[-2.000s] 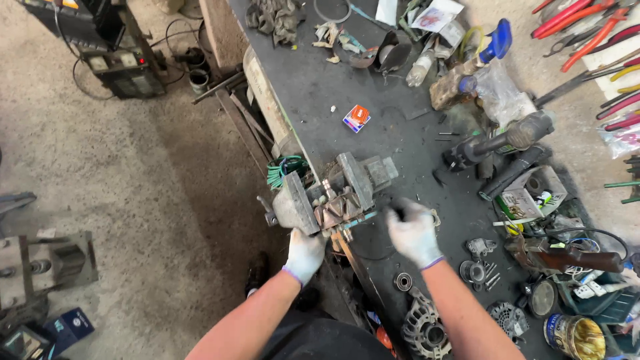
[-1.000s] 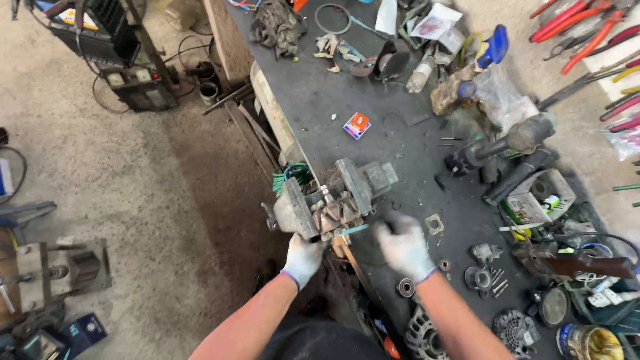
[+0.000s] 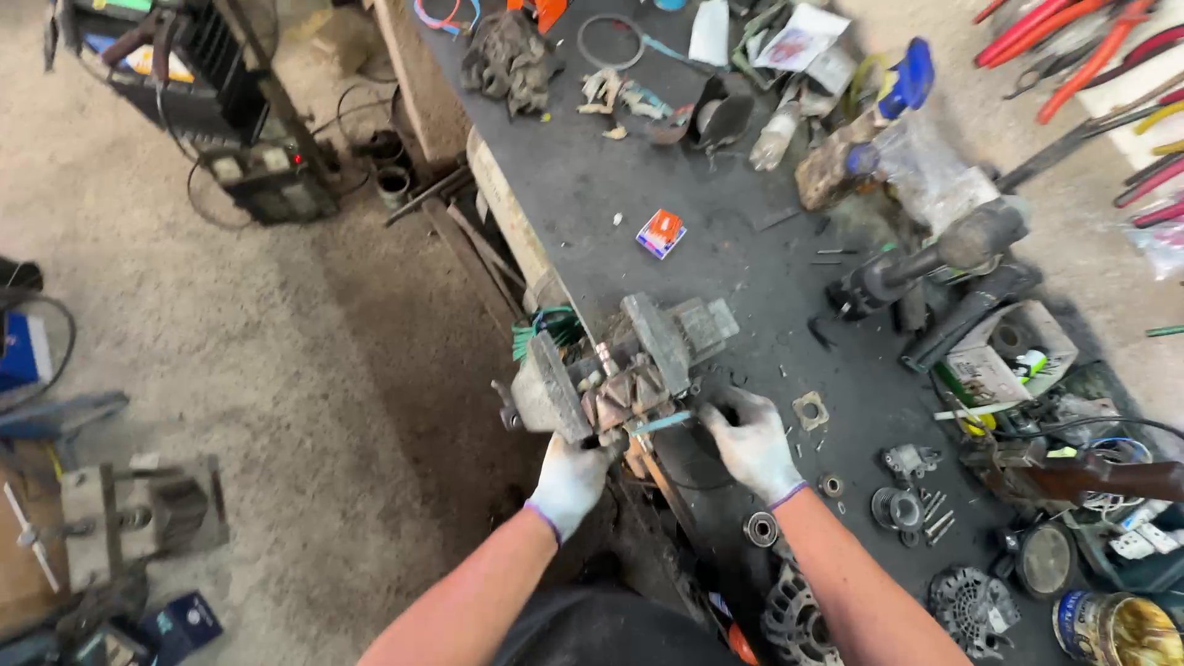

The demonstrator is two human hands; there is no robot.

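A bench vise [image 3: 657,338] stands at the edge of the dark workbench, with a claw-pole alternator rotor [image 3: 629,398] between its jaws. My left hand [image 3: 571,481], in a white glove, touches the rotor's near end below the left jaw; its fingertips are partly hidden. On the other side, my right hand [image 3: 745,435], gloved with dark fingertips, is at the right end of a thin light-blue strip [image 3: 662,424] that runs to the rotor. Whether the fingers grip the strip is unclear. A small orange and blue box [image 3: 661,233] lies beyond the vise.
To the right lie a square metal plate [image 3: 810,411], a ball bearing [image 3: 761,528], alternator housings [image 3: 973,606] and an open can [image 3: 1119,629]. A power tool [image 3: 934,259] rests farther back. Rags [image 3: 511,63] lie at the far edge; pliers [image 3: 1101,55] hang at top right.
My right hand has moved in from the right, closer to the blue strip and the vise. My left hand stays at the rotor's near end.
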